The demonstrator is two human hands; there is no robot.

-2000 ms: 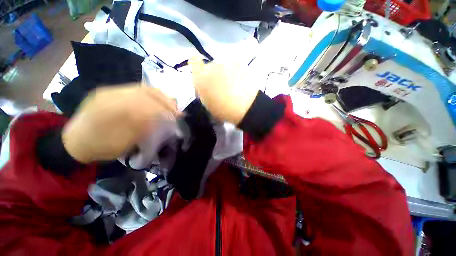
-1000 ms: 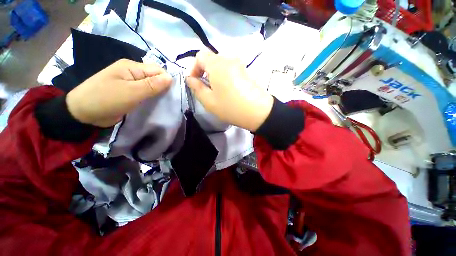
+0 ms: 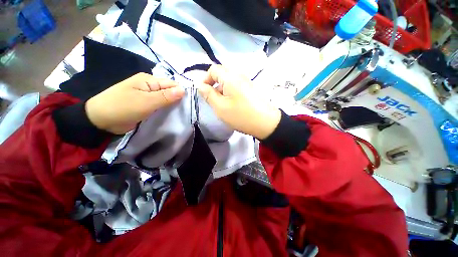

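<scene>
A light grey-white garment panel [image 3: 168, 125] hangs between my two hands, above the table's front edge. My left hand [image 3: 138, 100] pinches it between thumb and finger, left of a narrow seam edge [image 3: 195, 103]. My right hand [image 3: 238, 103] pinches the cloth just right of that seam, with its fingertips close to the left ones. A black fabric panel [image 3: 197, 165] hangs in a pointed shape below the seam, over the red jacket. More pale cloth with black stripes [image 3: 181, 22] lies behind my hands.
The white JACK sewing machine [image 3: 391, 95] stands at the right, with red scissor loops [image 3: 369, 153] beside it. A red basket [image 3: 409, 27] is behind it. A crumpled grey bundle [image 3: 123, 196] is below my left hand. A blue crate [image 3: 36, 21] is at the upper left.
Two seconds ago my hands were blurred and further apart, the left one lower. They have come together at the seam. Since one second ago the grip looks the same and the view has shifted slightly.
</scene>
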